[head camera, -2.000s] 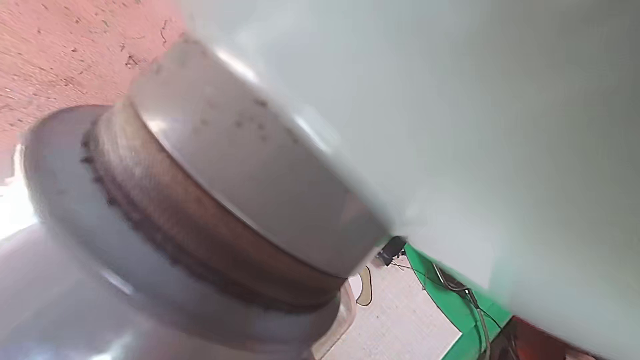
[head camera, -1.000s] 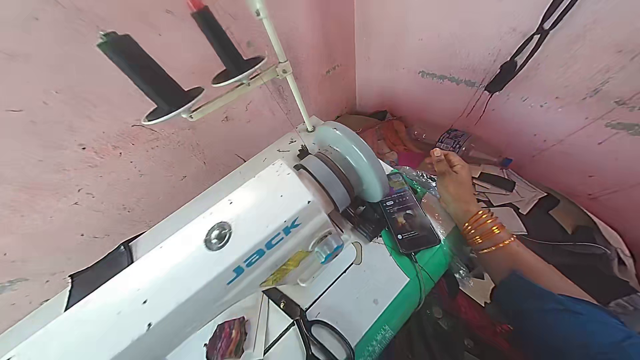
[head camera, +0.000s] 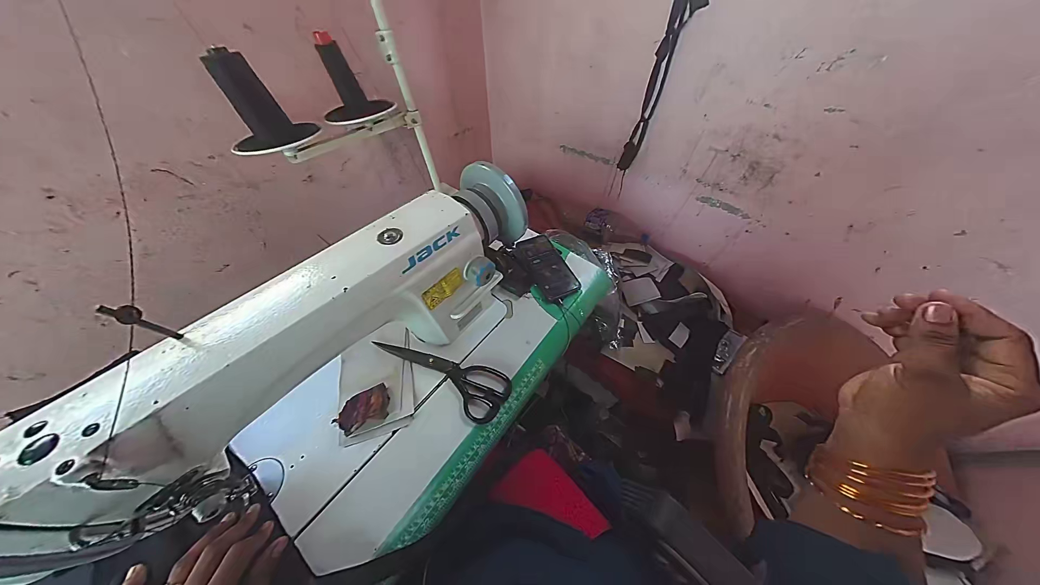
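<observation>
My left hand (head camera: 223, 552) rests with spread fingers on black fabric (head camera: 280, 561) beside the needle area of a white Jack sewing machine (head camera: 325, 292). At the far right my right hand (head camera: 946, 357), with gold-coloured bangles (head camera: 881, 491) at the wrist, is raised with its fingers curled and the thumb against them; whether something small is between them cannot be told. Black-handled scissors (head camera: 455, 374) lie on the white machine table (head camera: 366, 520), next to a dark multicoloured scrap (head camera: 363, 408). A smartphone (head camera: 548, 268) lies near the grey-blue handwheel (head camera: 500, 199).
Two black thread cones (head camera: 252, 97) (head camera: 345, 77) stand on a thread stand behind the machine. A green measuring tape (head camera: 479, 447) runs along the table edge. Right of it are a heap of scraps (head camera: 650, 301) and a brown plastic chair (head camera: 735, 439). Pink walls meet behind.
My right hand has moved away from beside the phone to the far right. My left hand, not visible earlier, now shows on the black fabric. The view has shifted widely.
</observation>
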